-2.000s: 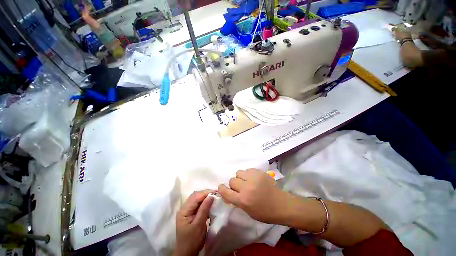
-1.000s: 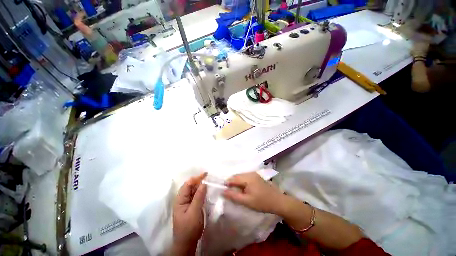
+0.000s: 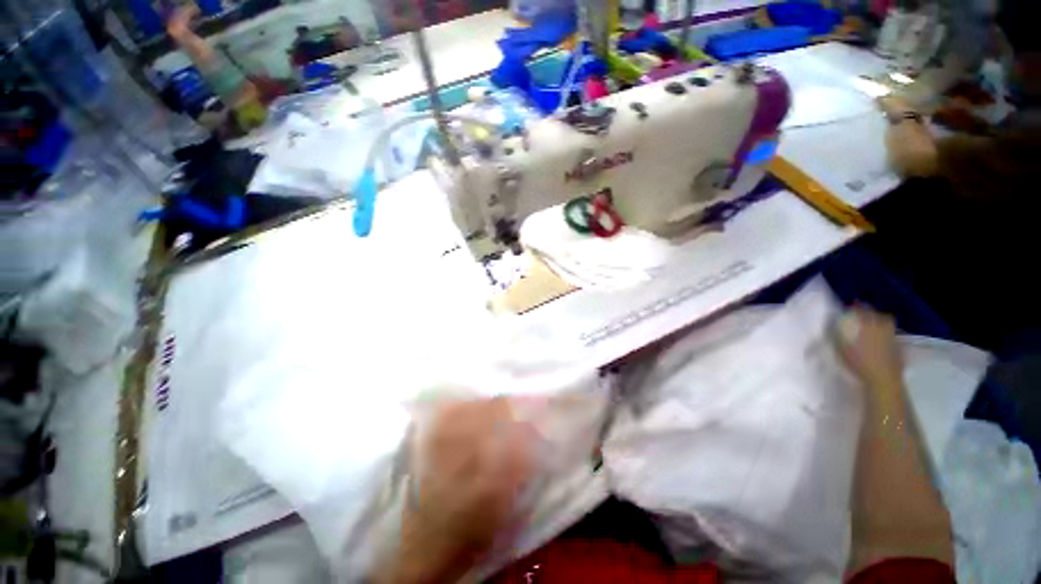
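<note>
The white garment [image 3: 320, 422] lies over the table's front edge and hangs onto my lap. My left hand [image 3: 462, 485] is on it near the lower middle, strongly blurred, with its fingers hard to tell. My right hand [image 3: 864, 340] is far to the right, shut on a raised peak of the white garment bundle [image 3: 742, 434] at the right of my lap. The scissors [image 3: 595, 215], with one green and one red handle, rest on stacked white cut pieces [image 3: 594, 253] under the machine arm.
The cream-white sewing machine [image 3: 651, 148] stands on the white table top [image 3: 674, 299]. A light-blue tube [image 3: 364, 203] hangs left of its head, and a yellow ruler [image 3: 820, 194] lies at its right. Clear plastic bags [image 3: 86, 291] are at left. Another person's arm [image 3: 913, 137] shows at upper right.
My right hand has left the narrow white edge by my left hand, moved far right and taken hold of the bundle, lifting part of it. My left hand has blurred and turned over the cloth.
</note>
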